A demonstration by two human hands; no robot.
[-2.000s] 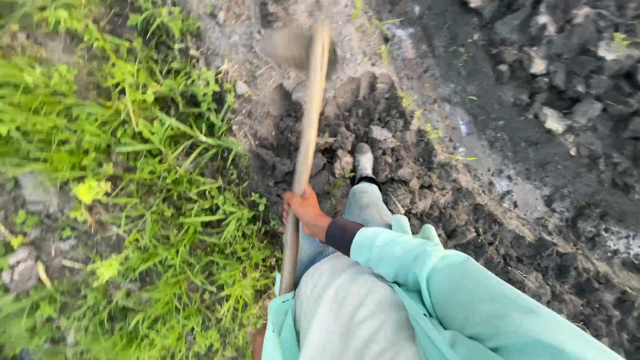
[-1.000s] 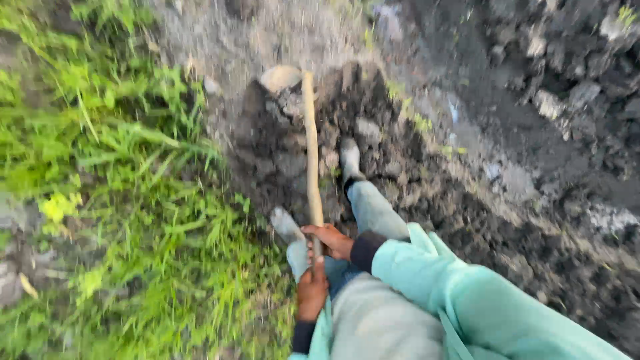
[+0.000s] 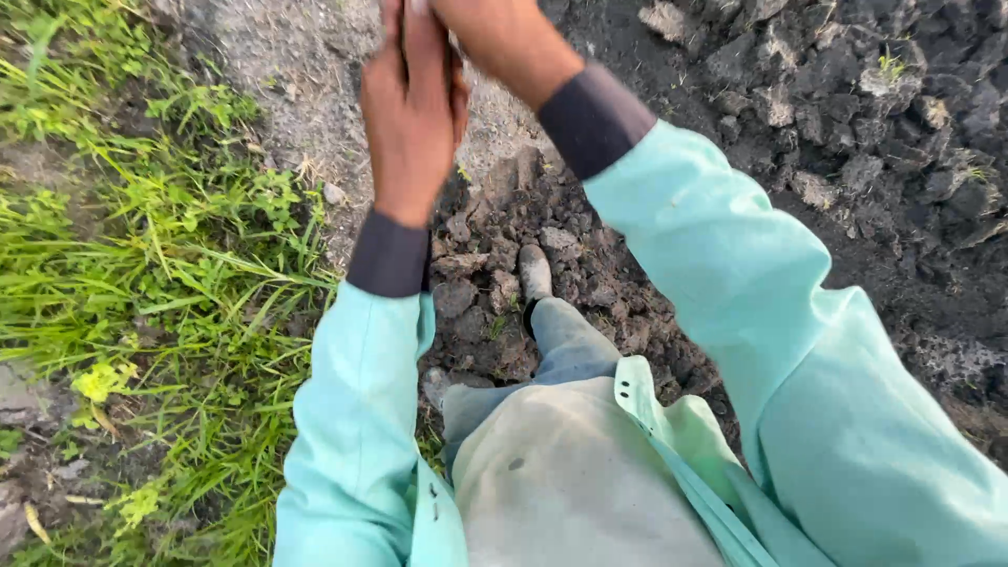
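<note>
Both my hands are raised together at the top edge of the head view. My left hand (image 3: 413, 138) shows its back, with the fingers running up to the edge. Close against it on the right is my right hand (image 3: 504, 39), partly cut off by the frame. No tool handle can be made out between them, and what they grip is hidden. Below them lie broken clods of dark soil (image 3: 480, 276). A muddy boot (image 3: 535, 272) stands among the clods, and the other foot (image 3: 435, 387) is partly covered by the trouser leg.
Green grass and weeds (image 3: 173, 315) cover the left side. A pale, packed strip of soil (image 3: 291, 71) runs beside them. On the right are dark, damp ground (image 3: 858, 260) and a spread of rough clods (image 3: 835, 118).
Both hands have moved up from the lower middle to the top edge. One second ago they held a long wooden handle with its head on the soil; that tool no longer shows.
</note>
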